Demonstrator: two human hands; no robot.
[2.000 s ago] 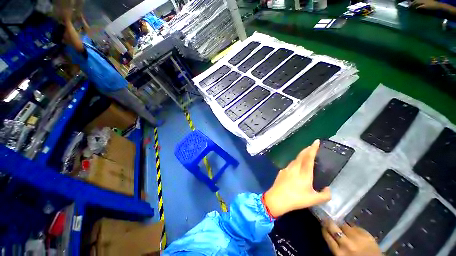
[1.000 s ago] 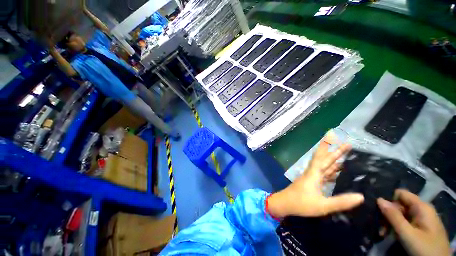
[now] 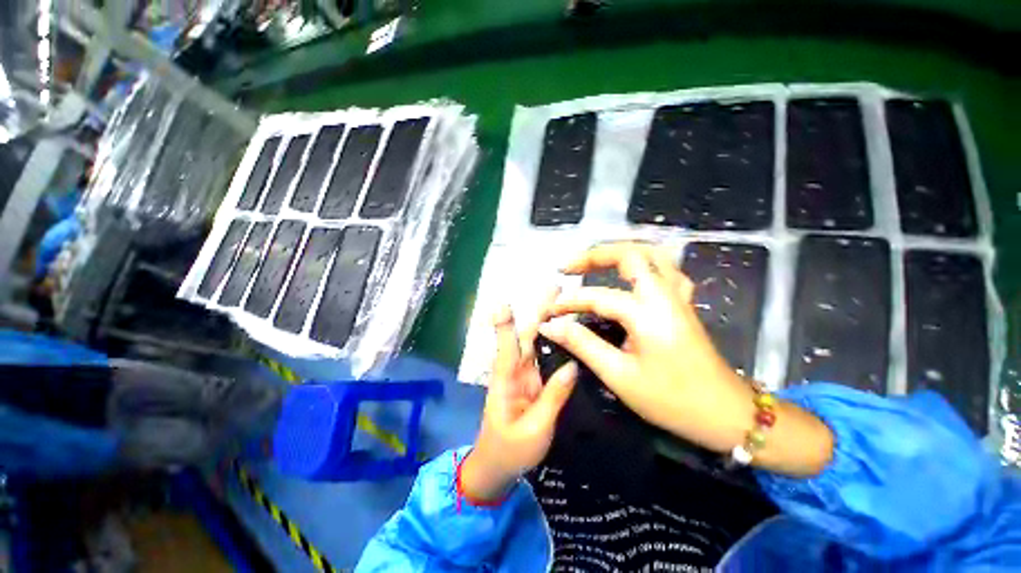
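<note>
A black phone housing point(image 3: 550, 355) is held between my hands at the front left of the working tray. My left hand point(image 3: 521, 409), with a red cord at the wrist, grips its left side, thumb on its face. My right hand point(image 3: 663, 356), with a bead bracelet, reaches over it with bent fingers, fingertips close to the left ones. The right hand hides much of the housing, and whether it pinches anything cannot be told. The whitish working tray point(image 3: 610, 146) holds two rows of black housings point(image 3: 830, 163), partly behind my hands.
A stack of filled trays point(image 3: 439, 213) with crinkled clear edges lies left on the green bench point(image 3: 493, 56). A blue stool point(image 3: 308, 431) stands on the blue floor beside yellow-black tape. More wrapped sheets point(image 3: 157, 151) are piled at the far left.
The view has swung right, so the trays appear further left and more of the working tray shows. My right hand has moved in from the right and now covers the housing near my left fingers.
</note>
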